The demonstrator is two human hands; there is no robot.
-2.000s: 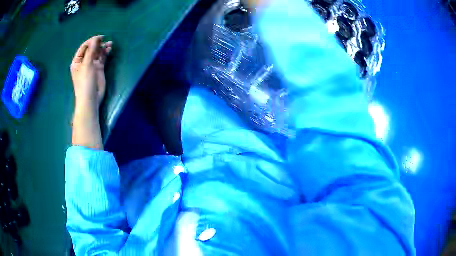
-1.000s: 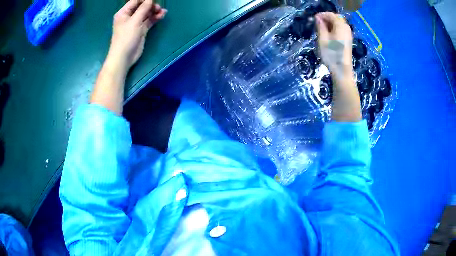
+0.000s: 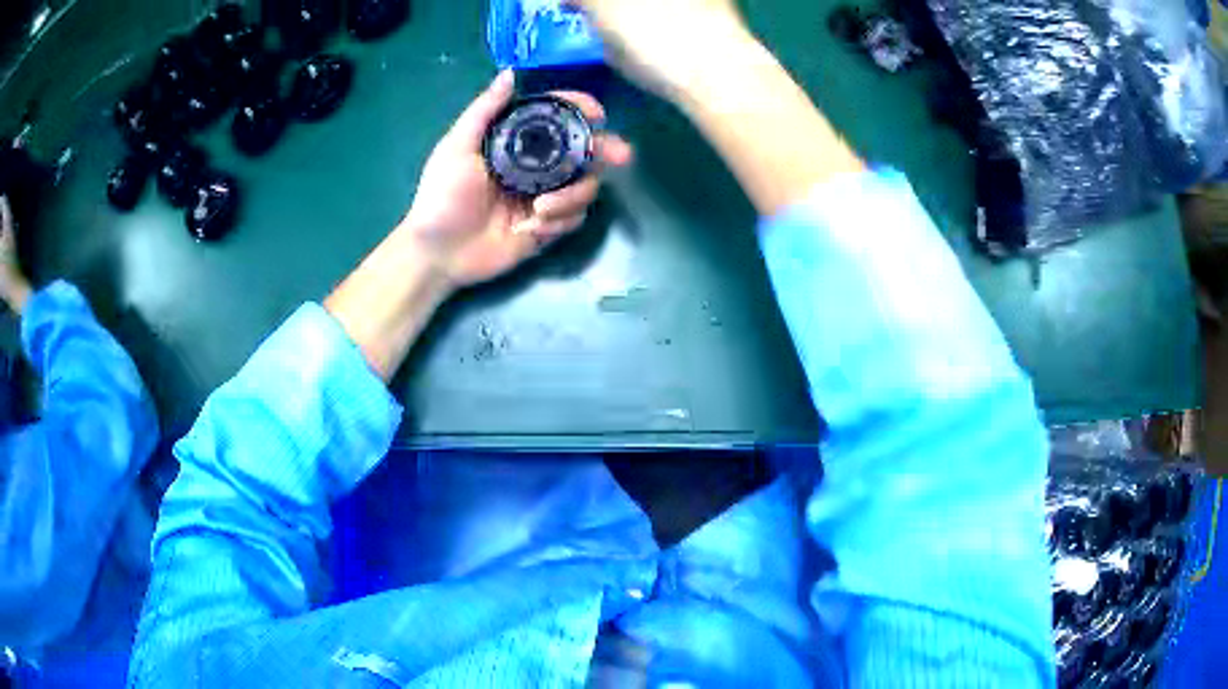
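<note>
My left hand [image 3: 492, 202] holds a round black housing [image 3: 539, 143] over the green bench, its ringed inner face with a centre hub turned up. My right hand [image 3: 667, 41] reaches over the blue parts bin [image 3: 546, 34] at the top edge of the view. The bin shows white pieces inside. The fingertips of my right hand are cut off or blurred at the top edge, so I cannot tell if they hold anything.
Glossy black units [image 3: 256, 121] lie in a cluster at the bench's left. A clear bag [image 3: 1064, 108] with dark parts beside it lies at the right. Another person's blue sleeve [image 3: 88, 417] is at far left. A large bag of round black pieces [image 3: 1118, 572] stands low right.
The view has turned from the floor bag at the right to face the bench. My right hand has left that bag and is over the bin. My left hand now holds a housing.
</note>
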